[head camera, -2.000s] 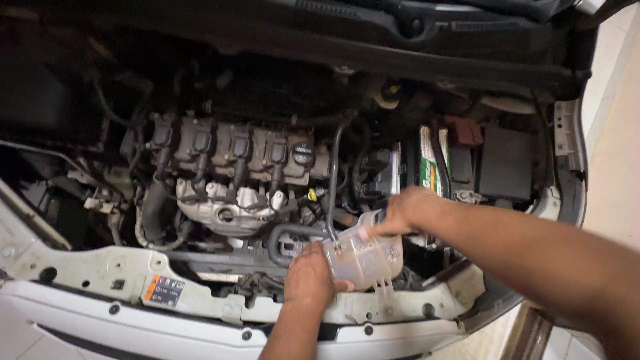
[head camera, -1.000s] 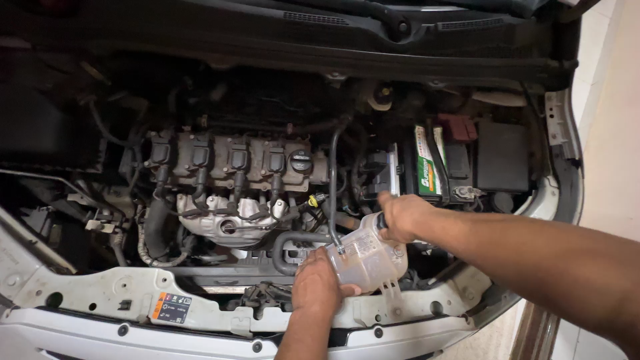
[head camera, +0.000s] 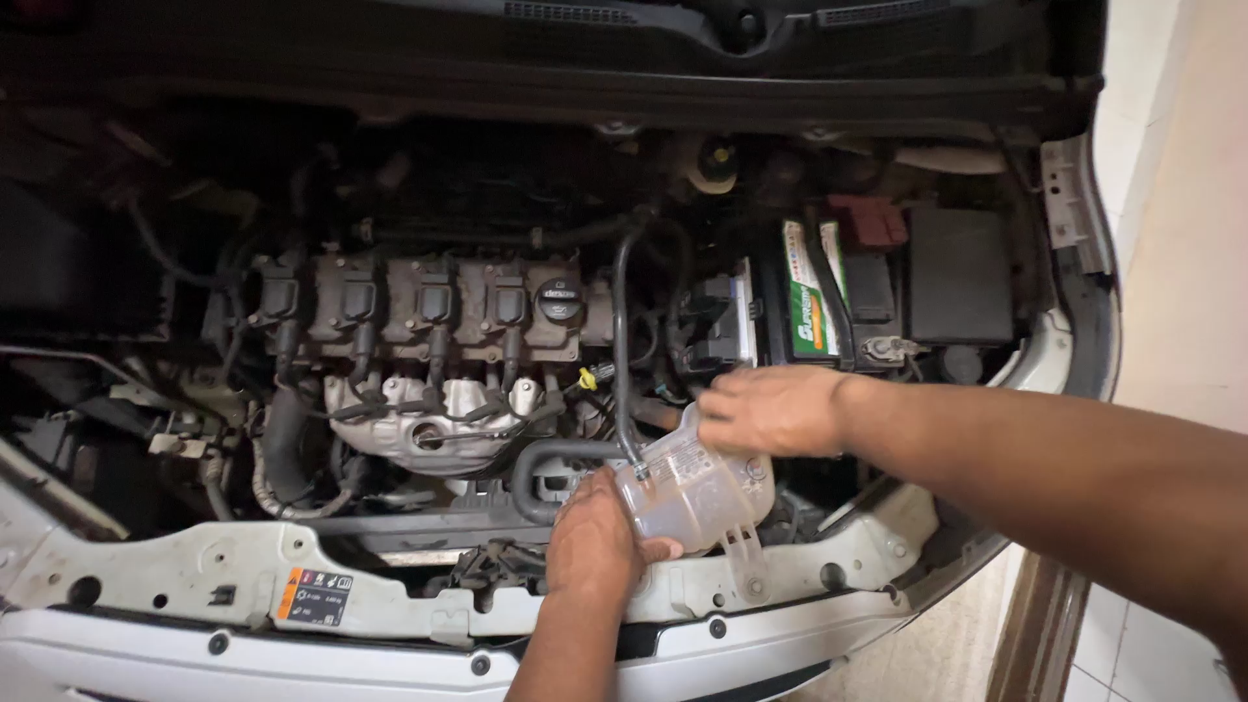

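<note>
A translucent plastic coolant reservoir (head camera: 697, 492) lies tilted over the front right of the engine bay. My left hand (head camera: 595, 531) grips its left side, the thumb along the lower edge. My right hand (head camera: 770, 409) is at its upper end; the fingers cover that part, so a cap there cannot be seen. A thin black rubber hose (head camera: 622, 341) runs down to a fitting on the reservoir, held by a clamp. A thicker black hose (head camera: 531, 478) curves beside my left hand.
The engine (head camera: 429, 312) with its oil filler cap (head camera: 559, 298) is left of the hose. A car battery (head camera: 814, 292) and a black fuse box cover (head camera: 960, 276) stand at the right. The pale front crossmember (head camera: 390, 575) spans the near side, above the white bumper (head camera: 341, 653).
My right hand has shifted slightly over the upper end of the reservoir, its fingers now flatter across it. My left hand keeps its hold on the side.
</note>
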